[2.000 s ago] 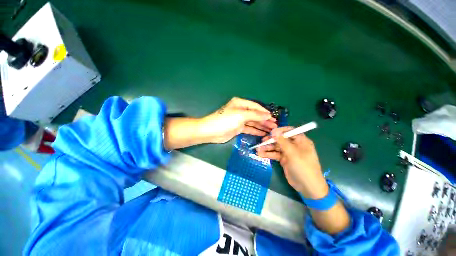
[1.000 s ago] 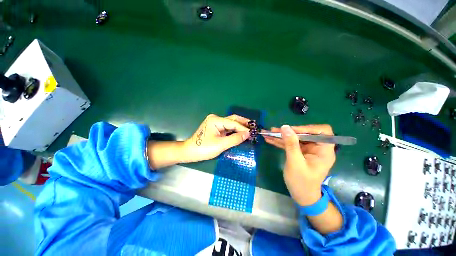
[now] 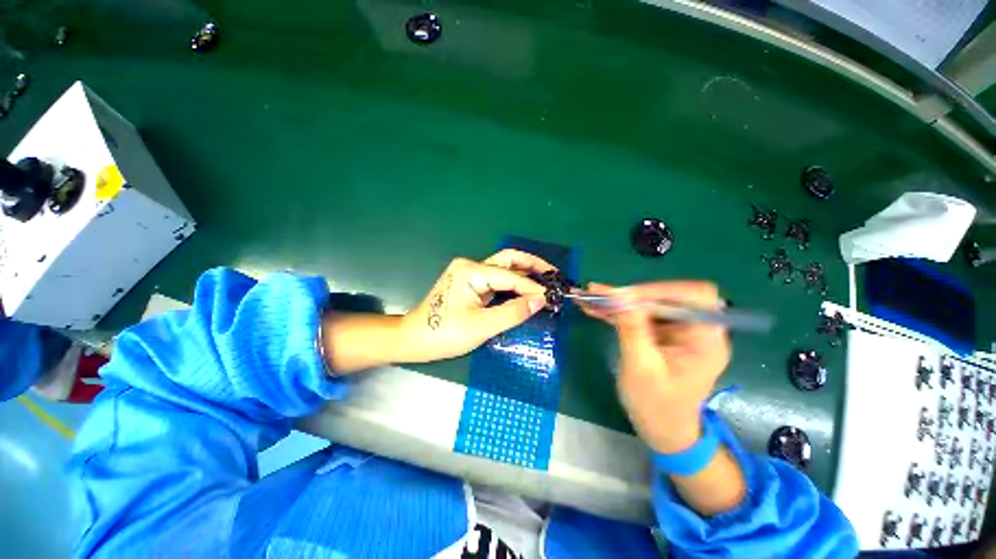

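Observation:
My left hand (image 3: 464, 309) pinches a small black legged part (image 3: 554, 292) between thumb and fingers, above the blue work pad (image 3: 508, 377). My right hand (image 3: 668, 355), slightly blurred, holds silver-grey tweezers (image 3: 699, 313). Their tip points left and meets the right side of the black part; whether it grips the part I cannot tell. A blue strap is on my right wrist. The pad lies under my left fingers and over the pale metal edge, its dotted end towards me.
Round black housings (image 3: 653, 237) lie on the green bench (image 3: 360, 142). Loose legged parts (image 3: 779, 264) are at right, beside a white tray (image 3: 874, 437) with rows of parts, a dark-blue pad (image 3: 921, 300) and a white cloth (image 3: 909, 228). A white equipment box (image 3: 93, 224) stands left.
The white pen-like tool seen two seconds ago now shows as grey tweezers held level. My hands have closed around the black part, which was hidden at first. The view has shifted.

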